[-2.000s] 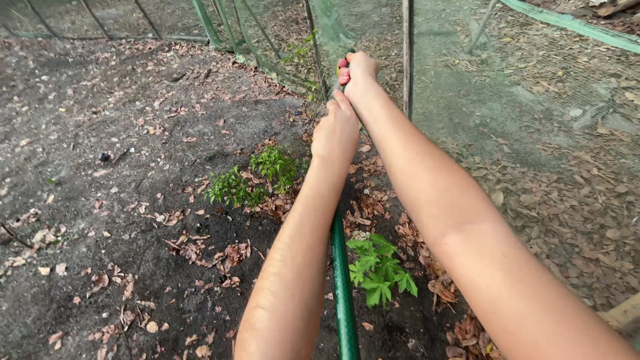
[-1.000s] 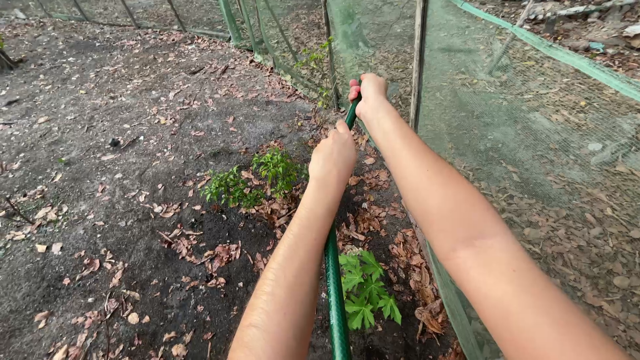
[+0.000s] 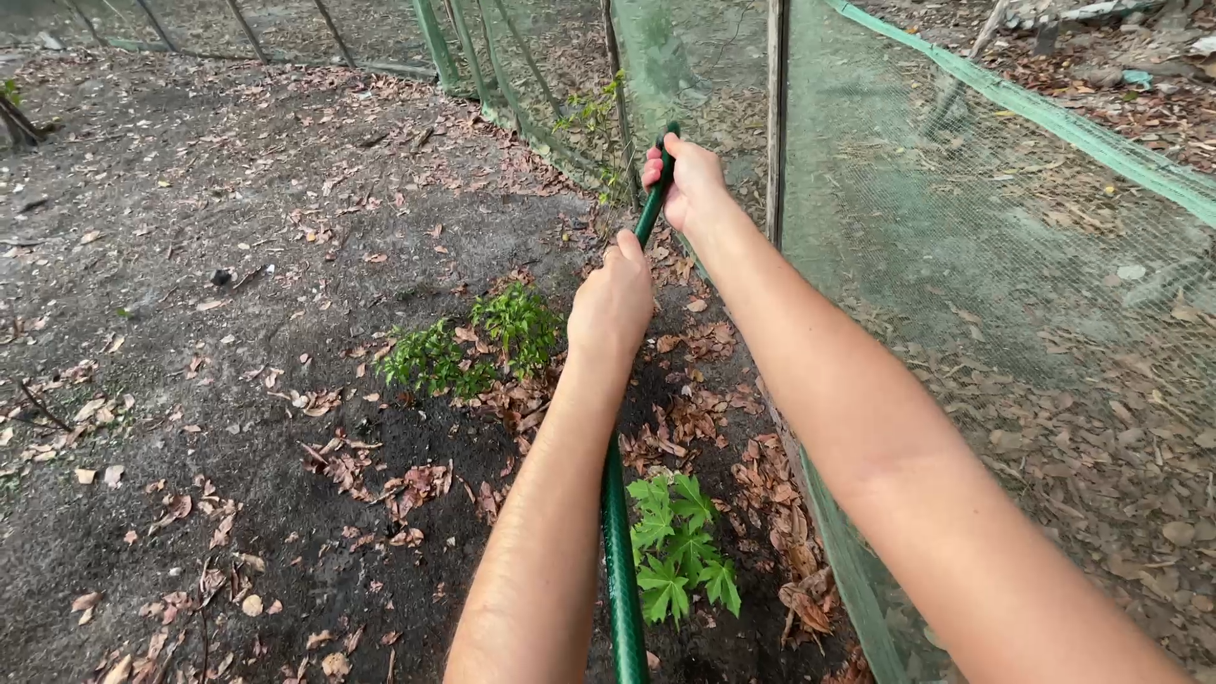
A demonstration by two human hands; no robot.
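A green garden hose (image 3: 621,570) runs up from the bottom edge, passing under my left forearm. My left hand (image 3: 613,299) is closed around it near the middle of the view. Farther forward, my right hand (image 3: 686,180) grips the hose close to its end, with the thumb along the top. The hose tip (image 3: 673,127) sticks out just past the right fingers. Below my hands, a young plant with lobed leaves (image 3: 686,551) grows right of the hose, and a small leafy bush (image 3: 518,328) stands left of my left wrist. Whether water flows is not clear.
Green mesh netting (image 3: 950,237) on wooden posts (image 3: 777,123) runs along the right and across the back. A thin plant (image 3: 598,123) grows by the netting. Dark soil (image 3: 237,380) with dry leaves spreads on the left, where a stump-like stem (image 3: 17,123) stands at the edge.
Both hands keep hold of the hose. The view has shifted somewhat, and the hands with the hose end now appear lower in it than two seconds ago.
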